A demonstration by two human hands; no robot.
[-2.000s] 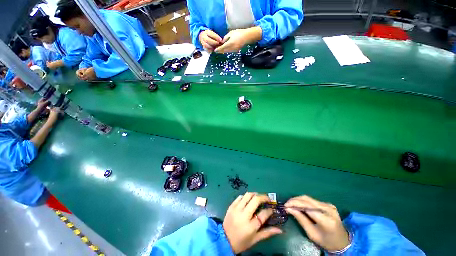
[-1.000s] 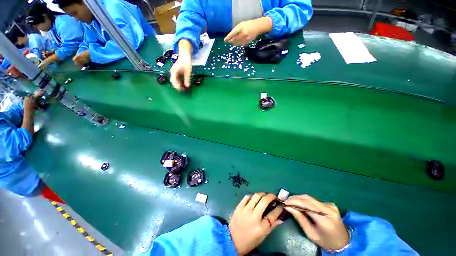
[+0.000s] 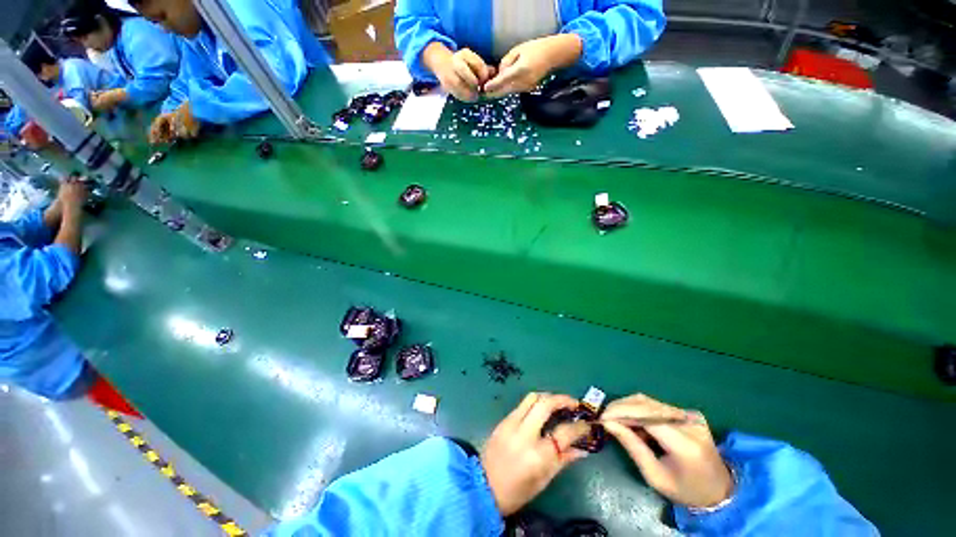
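Note:
A black device housing (image 3: 590, 436) is held just above the green bench, with a small white module (image 3: 593, 398) sticking out at its top. My left hand (image 3: 533, 449) grips the housing from the left, its fingers covering part of it. My right hand (image 3: 671, 446) holds thin tweezers (image 3: 652, 421) with their tip at the housing. A heap of small black parts (image 3: 501, 367) lies on the bench beyond my left hand. A white square piece (image 3: 425, 403) lies left of my left hand. A cluster of black housings (image 3: 367, 363) sits further left.
A green belt (image 3: 734, 283) crosses beyond the bench, carrying spaced black housings (image 3: 610, 215). Dark housings (image 3: 556, 527) show at the bottom edge below my hands. A person opposite (image 3: 493, 73) works beside white bits and a black bag (image 3: 567, 102). Other people sit at the left.
The belt's housings have moved right. The person opposite reached to the belt and is back at the bench. My left fingers have shifted, showing more of the housing. Dark housings now show at the bottom edge.

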